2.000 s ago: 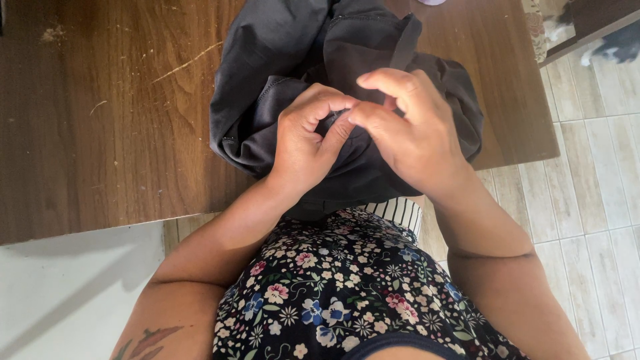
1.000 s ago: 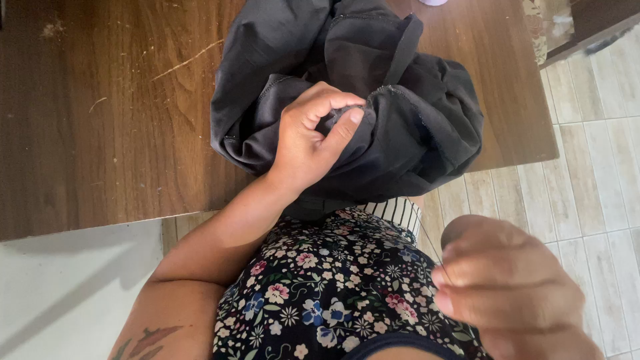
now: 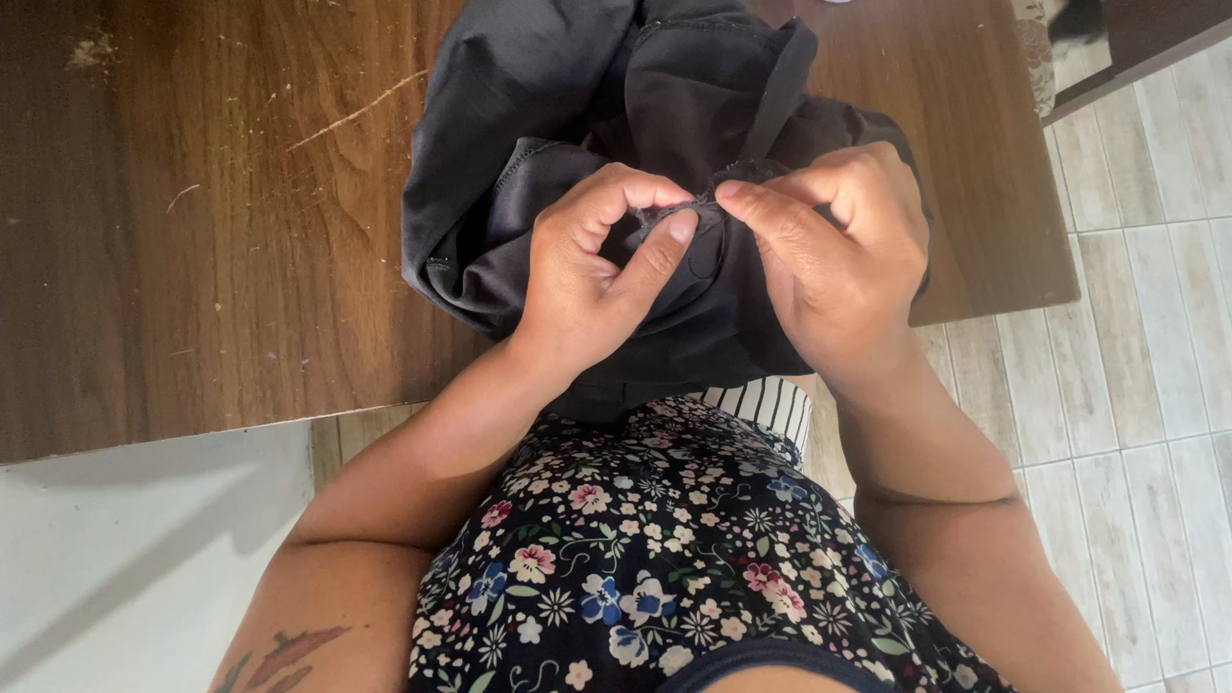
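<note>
A dark grey garment point(image 3: 539, 87) with stitched seams lies bunched over the front edge of the wooden table. My left hand point(image 3: 606, 255) pinches a fold of its fabric between thumb and forefinger. Close on the right, my right hand point(image 3: 837, 245) has thumb and forefinger together at the same fold, on what looks like a thin needle point(image 3: 707, 202). The needle is too small to make out clearly. A loose dark thread curls on the cloth just below the fingertips.
The scratched wooden table top point(image 3: 241, 192) spreads to the left and behind the garment. Part of a pale object point(image 3: 839, 1) shows at the top edge. Tiled floor point(image 3: 1116, 337) lies to the right, with a dark wooden piece of furniture point(image 3: 1155, 38) at the upper right.
A second ago my right hand was down at the lower right, away from the cloth, with a thread stretched to it. Now it is back at the fold. My left hand has stayed on the fabric.
</note>
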